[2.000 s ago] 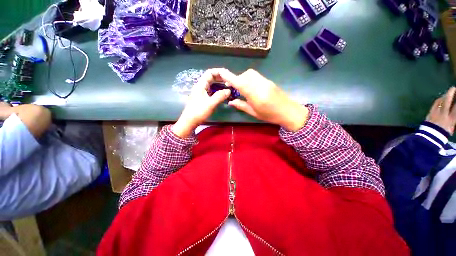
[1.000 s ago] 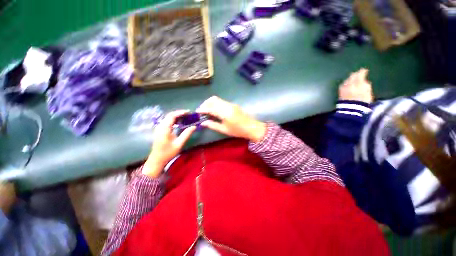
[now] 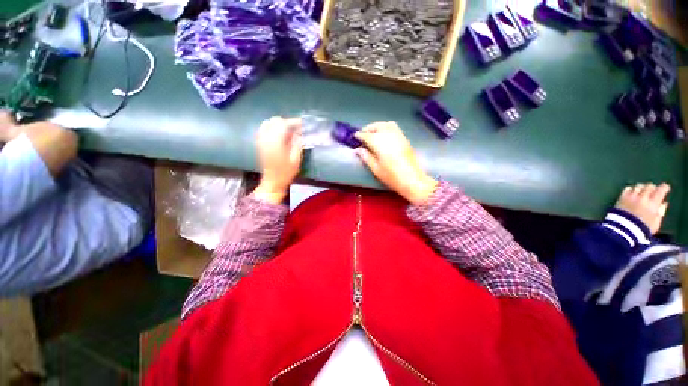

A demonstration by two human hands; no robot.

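Note:
My right hand (image 3: 388, 154) holds a dark purple housing (image 3: 346, 135) by its right end, above the near part of the bench. My left hand (image 3: 280, 151) grips a clear plastic bag (image 3: 317, 131) that stretches between the two hands. The bag touches or partly covers the housing's left end; which is blurred. A fitted housing (image 3: 439, 118) lies alone to the right of my right hand, its pale squares at the near end. Two more fitted housings (image 3: 501, 103) lie further right.
The parts carton (image 3: 388, 38) stands at the back centre. Bagged housings (image 3: 241, 45) are heaped left of it. More fitted housings (image 3: 641, 60) cluster at far right. Cables (image 3: 139, 71) lie at left. A waste carton (image 3: 192, 215) is below the bench. People's arms show on both sides.
The view has swung back. A single fitted housing now lies on the bench beside the pair. My hands have moved apart and now hold a bag and a housing between them.

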